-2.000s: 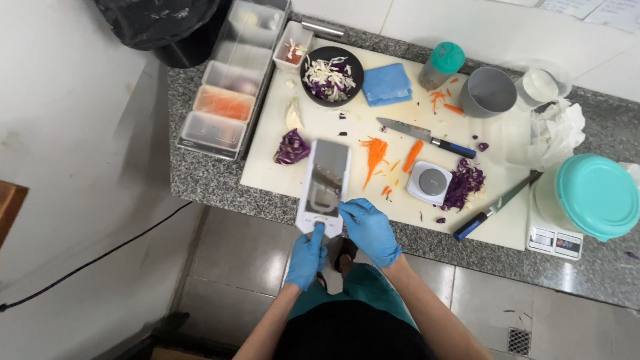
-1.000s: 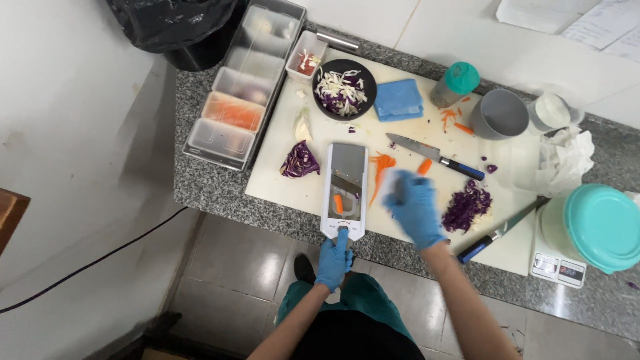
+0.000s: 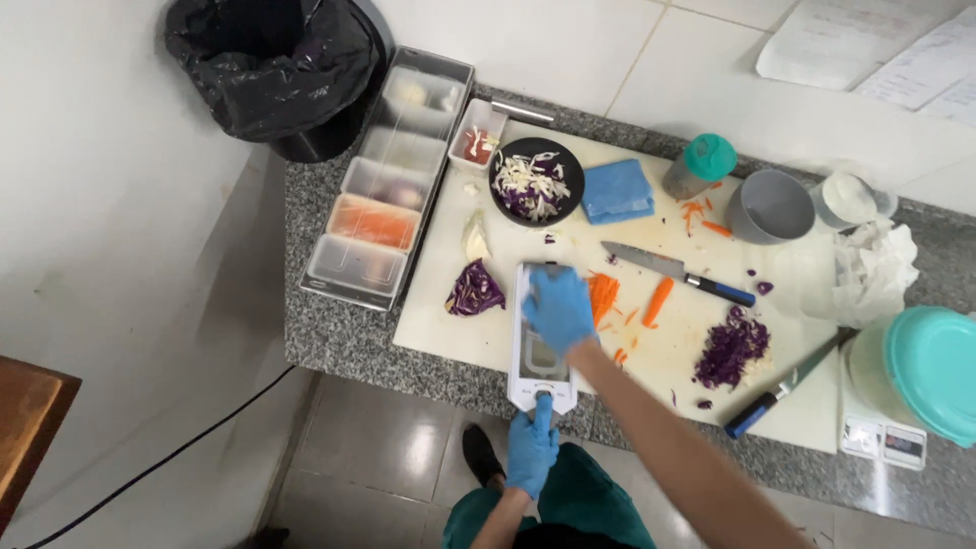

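Note:
My left hand, in a blue glove, grips the near handle of a white mandoline slicer, its index finger along the handle. My right hand, gloved in blue, presses down over the far half of the slicer bed; the white food holder under it is hidden by the fingers. Shredded carrot lies just right of the slicer, beside a carrot piece. A purple cabbage wedge and a white cabbage piece are at its left. A black bowl holds shredded cabbage.
Two knives, one behind the carrots and another at right, lie on the white board. Shredded purple cabbage, a blue cloth, a gray bowl, lidded containers and a kitchen scale surround them.
My right hand took the white food holder from the board's right part and moved left onto the slicer. The carrot piece seen on the slicer a second ago is now out of sight.

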